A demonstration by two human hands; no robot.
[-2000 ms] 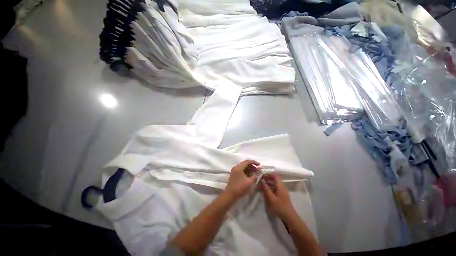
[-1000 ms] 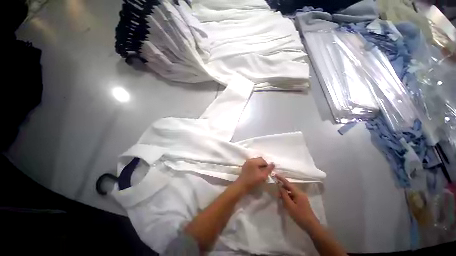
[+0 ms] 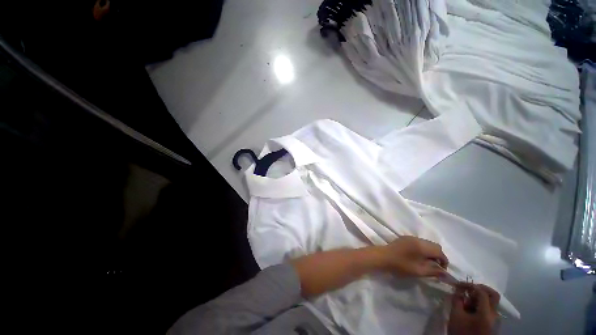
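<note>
A white shirt (image 3: 353, 163) lies on the table with its collar (image 3: 278, 190) to the upper left. A black hanger (image 3: 246, 159) sits inside, its hook sticking out past the collar. The button placket (image 3: 346, 212) runs down the front towards my hands. My left hand (image 3: 418, 257) pinches the placket near the hem. My right hand (image 3: 472, 309) is beside it, fingers bent at the same edge, partly blurred and cut off by the bottom edge. The fingertips hide any button there. One sleeve (image 3: 428, 147) stretches up towards the pile.
A pile of white shirts (image 3: 496, 72) with a row of black hooks (image 3: 340, 14) lies at the upper right. Flat shiny clear bags (image 3: 583, 196) show at the right edge. The glossy table (image 3: 215, 98) ends at a dark area on the left.
The view has swung left, so the shirt, pile and hands sit further right. Most of the clear bags and blue strips have left the view. My hands stay close together at the placket.
</note>
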